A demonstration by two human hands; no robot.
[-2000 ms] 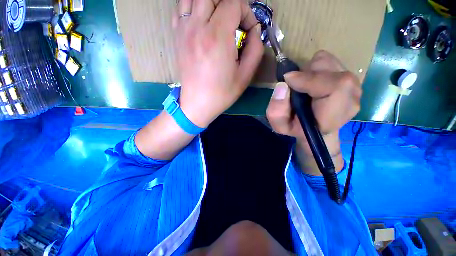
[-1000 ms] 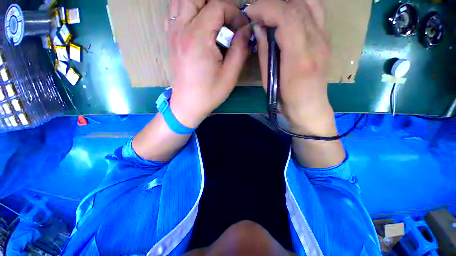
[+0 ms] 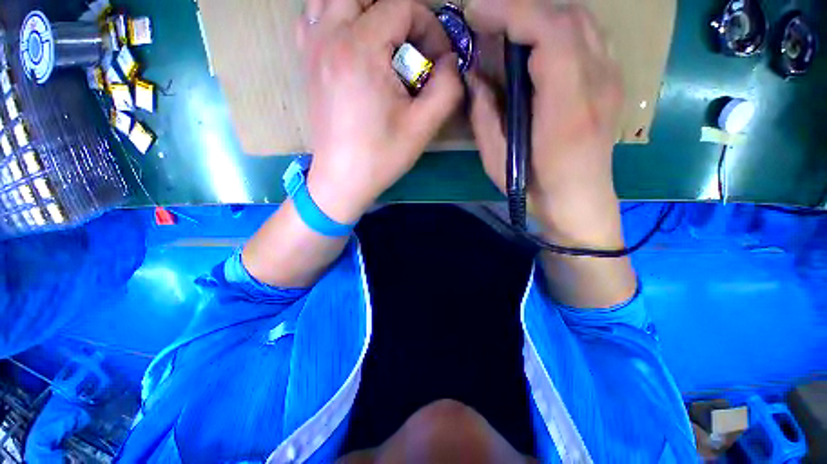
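My left hand point(image 3: 367, 104), with a blue wrist band, is over the cardboard mat point(image 3: 258, 91). It holds a small white battery with a yellow edge point(image 3: 412, 65) between its fingers. The dark round housing point(image 3: 455, 38) stands tilted between my two hands, against my left fingertips. My right hand point(image 3: 558, 109) is close to its right side and holds the black soldering iron point(image 3: 518, 136), handle pointing down toward me. The iron's tip is hidden by my right hand. Thin leads between the fingertips cannot be made out.
Loose batteries point(image 3: 143, 95) lie at left beside a solder wire spool point(image 3: 77, 43). A plastic blister tray point(image 3: 68, 149) is at far left. Two round housings point(image 3: 742, 27) lie at far right. A white round part point(image 3: 735, 114) is taped near the bench edge. The iron's black cord point(image 3: 589, 251) crosses my right wrist.
My right hand first came in to the housing, the iron's handle turning upright, and has since shifted slightly right. More of the housing shows now than one second ago. The left hand still holds the battery.
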